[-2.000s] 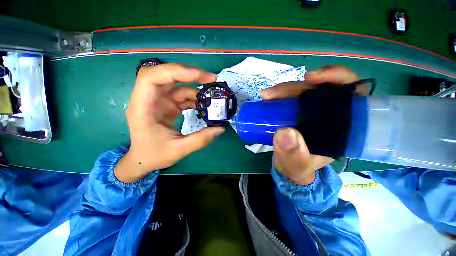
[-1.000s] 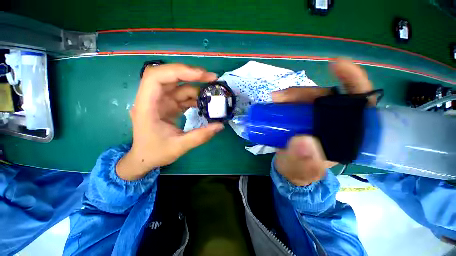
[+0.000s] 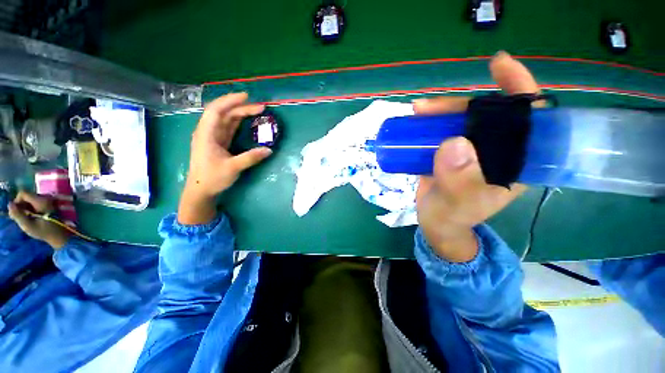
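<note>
My left hand (image 3: 219, 142) has thumb and fingers around a round black module (image 3: 265, 130) with a white label, low over the green bench (image 3: 255, 218) left of the wipe. My right hand (image 3: 459, 182) holds the large dispensing syringe (image 3: 583, 149) level at its blue front part and black wrap (image 3: 498, 138). The syringe's tip points left, towards the module but well apart from it. A crumpled white wipe (image 3: 328, 171) with blue spots lies below the blue end.
Spaced modules (image 3: 329, 24) lie on the green belt beyond the red line. A grey metal rail (image 3: 87, 65) is at upper left. A plastic tray (image 3: 138, 175) with white and yellowish items is at left. Another person's hand (image 3: 40, 218) is at lower left. A dark cord (image 3: 536, 222) hangs at right.
My left hand has moved left with the module, away from the syringe tip. The syringe is a little higher and further right in view. The view has shifted left, showing more of the tray and another person's hand.
</note>
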